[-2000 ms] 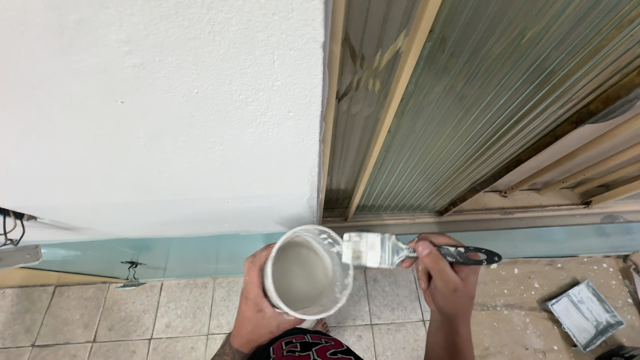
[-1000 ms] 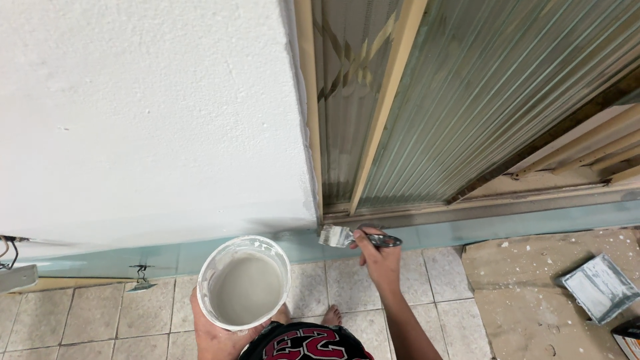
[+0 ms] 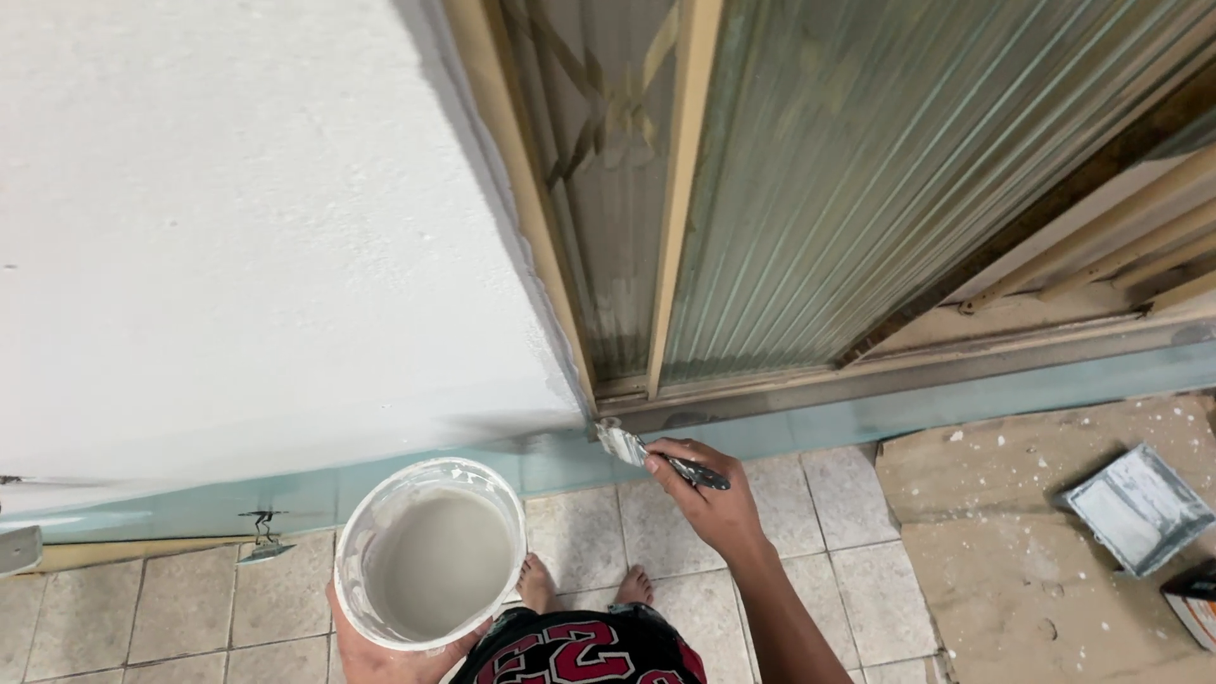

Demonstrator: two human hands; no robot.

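My left hand [image 3: 380, 651] holds a white plastic tub [image 3: 347, 560] of off-white paint from below and the side, near my body. In my right hand [image 3: 708, 494] is a paintbrush [image 3: 665, 461] with a dark handle and paint-coated bristles. The brush tip is at the lower corner of the window frame [image 3: 608, 394], where the white wall [image 3: 256, 237] meets the pale blue-green band [image 3: 560, 465] below it. Whether the bristles press on the surface is hard to tell.
Ribbed glass [image 3: 817, 209] fills the window at right. A paint tray [image 3: 1140, 508] lies on paint-spotted cardboard [image 3: 1007, 560], with a dark container [image 3: 1194, 598] beside it. Floor tiles [image 3: 674, 532] and my bare feet are below. A hook-like fitting [image 3: 264, 537] is at left.
My right hand has moved the brush away from above the tub's side to the window frame's lower corner. The tub stays in my left hand.
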